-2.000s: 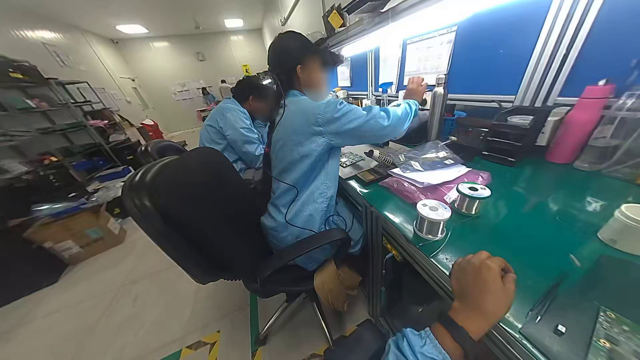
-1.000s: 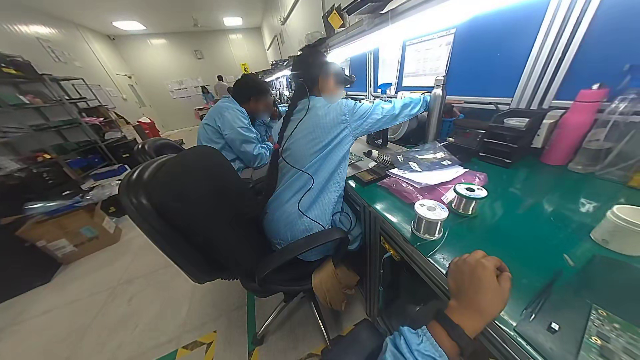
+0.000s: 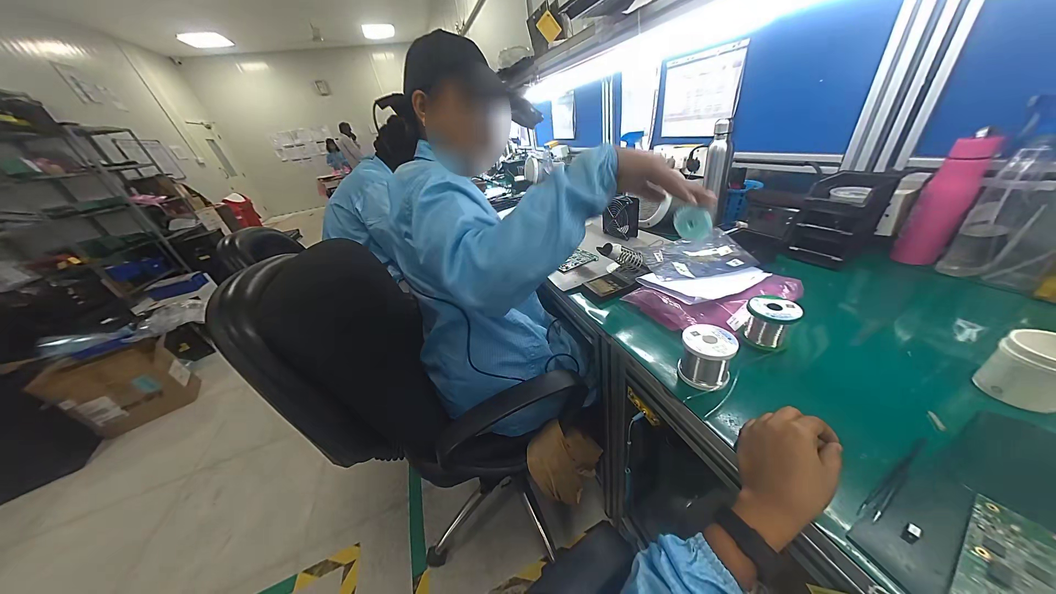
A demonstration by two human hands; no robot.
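Observation:
My left hand [image 3: 788,466], with a black band on its wrist, rests at the bench's front edge with the fingers curled in; I see nothing in it, though its palm is hidden. My right hand is out of view. Two solder wire spools, one white-rimmed [image 3: 708,358] and one green-rimmed [image 3: 771,322], stand beyond my hand. To its right are dark tweezers [image 3: 895,478] and a green circuit board [image 3: 1002,549] on a dark mat [image 3: 928,503]. A white tub [image 3: 1023,370] stands behind the mat.
A co-worker in a blue coat [image 3: 503,247] sits left, holding a teal roll [image 3: 693,223] over the bench [image 3: 850,363]. Black office chair [image 3: 330,355], pink bag [image 3: 701,307], papers, black trays [image 3: 841,219], steel flask [image 3: 719,165] and pink bottle [image 3: 949,198] are around.
The co-worker's arm has come back from the steel flask and now holds a teal roll above the bench; their head has turned toward the bench. My left hand stays in place.

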